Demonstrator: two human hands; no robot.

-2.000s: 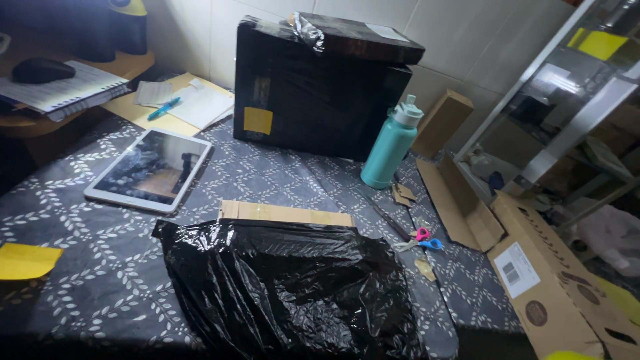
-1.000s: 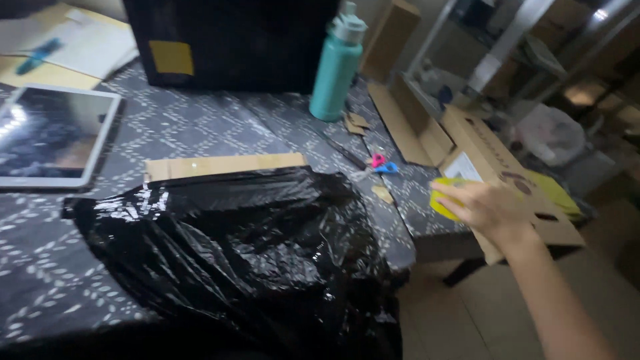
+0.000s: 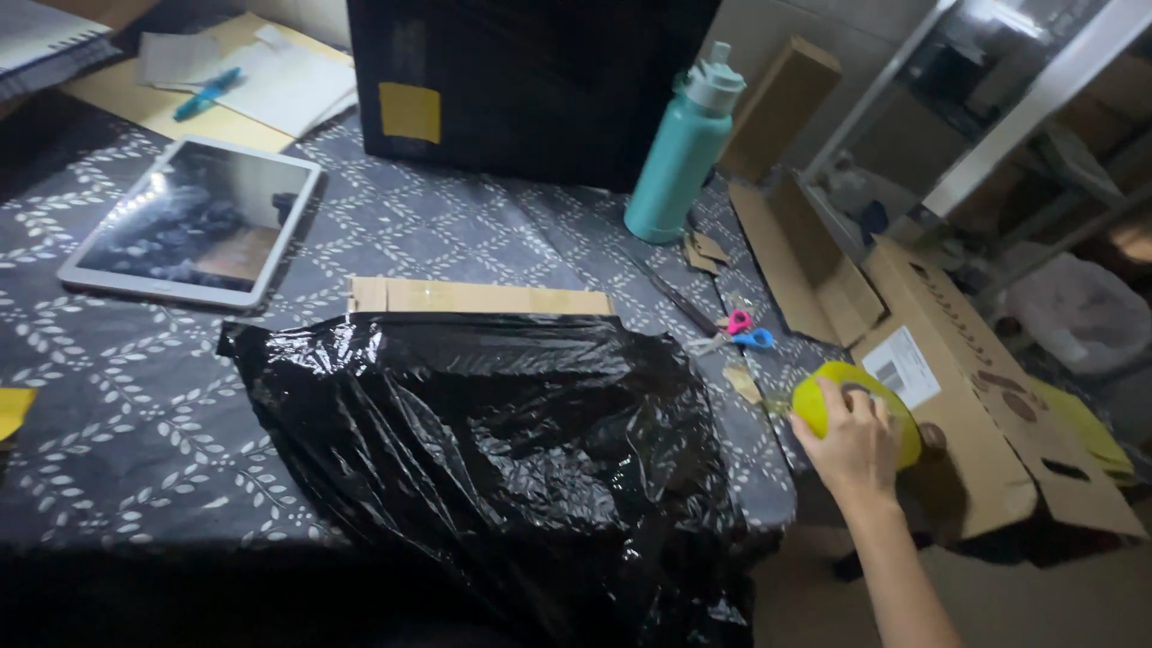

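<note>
My right hand (image 3: pixel 850 441) holds a yellow roll of adhesive tape (image 3: pixel 817 396) by its core, over the right edge of the table. My left hand is out of view. A black plastic bag (image 3: pixel 504 432) lies crumpled over the front of the table and hangs past its edge, with a flat cardboard piece (image 3: pixel 486 297) showing along its far side. Scissors (image 3: pixel 740 335) with pink and blue handles lie to the right of the bag, beside a dark-handled tool (image 3: pixel 684 304), perhaps a knife. Small cardboard scraps (image 3: pixel 704 252) lie behind them.
A teal bottle (image 3: pixel 679 153) stands in front of a large black-wrapped box (image 3: pixel 531 81). At the left lie a tablet (image 3: pixel 193 220), papers (image 3: pixel 279 76) and a pen (image 3: pixel 207 94). Open cardboard boxes (image 3: pixel 972 405) stand at the right beside a metal-framed shelf (image 3: pixel 1017 108).
My right hand, absent two seconds ago, came into view at the right with the yellow tape roll and is still there, over the table's right edge. The bag looks much the same.
</note>
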